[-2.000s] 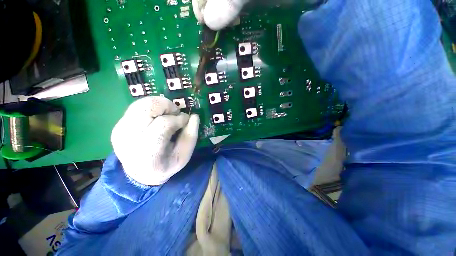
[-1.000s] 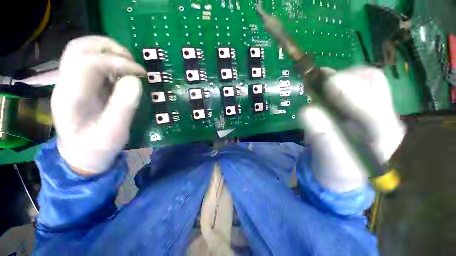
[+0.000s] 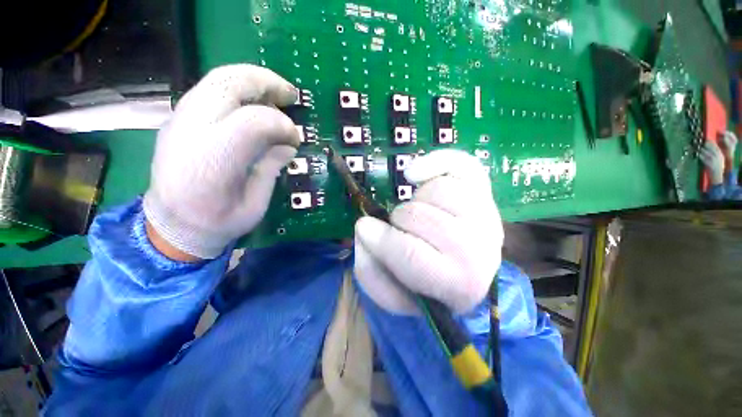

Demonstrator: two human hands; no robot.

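A green circuit board lies in front of me, with black transistors with silver tabs in columns. My right hand, in a white glove, grips a soldering iron with a dark handle and yellow band. Its brownish tip points up-left to the legs of the leftmost transistor column. My left hand, also gloved, is over the board's left part, fingers curled and thumb close to the fingers, covering part of that column. Whether it holds solder wire cannot be made out.
A solder reel on a green holder is at far left. A dark iron stand and thin dark sticks are right of the board. Beyond are another board, a red pad and another person's gloved hands.
The right hand and iron have moved left and down, bringing the tip to the left transistors. The left hand has moved right over the board. The view has shifted, showing more at right.
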